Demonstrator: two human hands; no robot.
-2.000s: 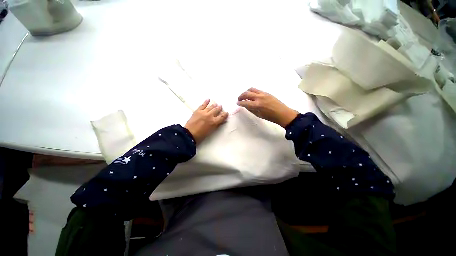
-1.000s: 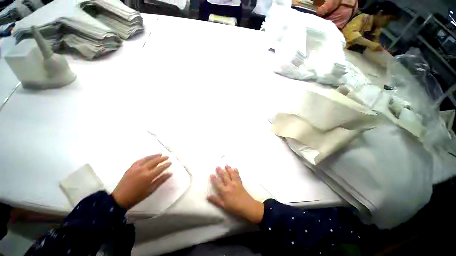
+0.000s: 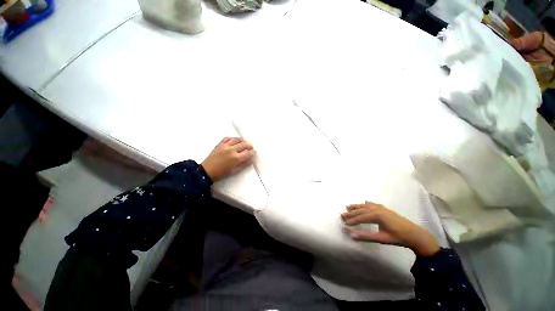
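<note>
A white cloth panel [image 3: 304, 212] lies on the white table and hangs over its front edge at the centre and right. Thin dark lines mark cloth edges between and beyond my hands; white on white hides the full outline. My left hand [image 3: 229, 158] lies on pale cloth near the table's front edge, fingers bent; whether it grips the cloth is unclear. My right hand [image 3: 371, 223] rests on the panel near the fold at the table edge, palm down, fingers slightly apart, with nothing seen in it.
Cream pieces [image 3: 474, 194] lie on a stack at the right. White bundles [image 3: 481, 79] are behind them. A squat whitish container [image 3: 174, 13] stands at the rear left, a blue tray [image 3: 25, 23] far left. Pale cloth [image 3: 79, 212] hangs below the table at left. Part of a person shows far right.
The view has turned. The panel hangs over the edge further right. My hands are farther apart; the left now has bent fingers. The small cream piece at the left no longer shows.
</note>
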